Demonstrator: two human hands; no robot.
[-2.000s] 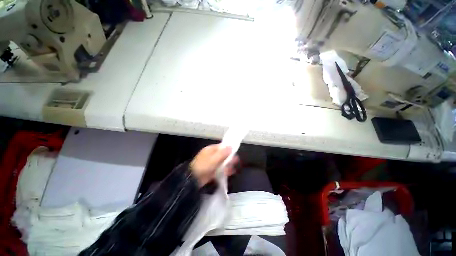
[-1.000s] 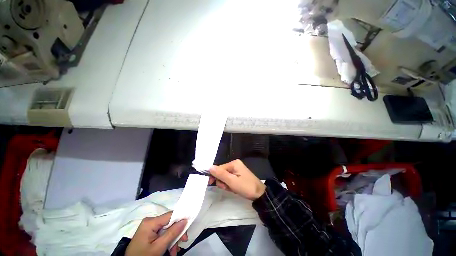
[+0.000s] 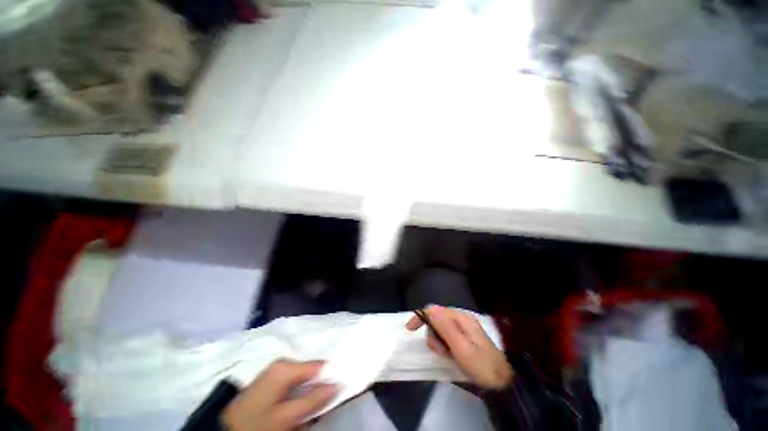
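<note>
A white sewn strip (image 3: pixel 383 236) hangs over the front edge of the table, its lower end free. My left hand (image 3: pixel 282 394) holds another white strip (image 3: pixel 364 353) above the lap. My right hand (image 3: pixel 467 343) is at the strip's upper right, with a small dark tool (image 3: pixel 423 316), likely thread snips, between its fingers; the blades are too blurred to tell. A pile of white strips (image 3: pixel 290 337) lies across the lap under both hands. White pointed panels (image 3: pixel 459 410) lie below on the lap.
The white machine table (image 3: pixel 286 198) crosses the view. On its right are black shears (image 3: pixel 625 139) on white cloth and a phone (image 3: pixel 703 200). A white board (image 3: pixel 189 278) and red baskets (image 3: pixel 34 337) (image 3: pixel 712 324) holding white fabric stand below.
The held strip is now separate from the hanging one. Both hands have moved down and right in the picture, the right hand most. The view has shifted and blurred.
</note>
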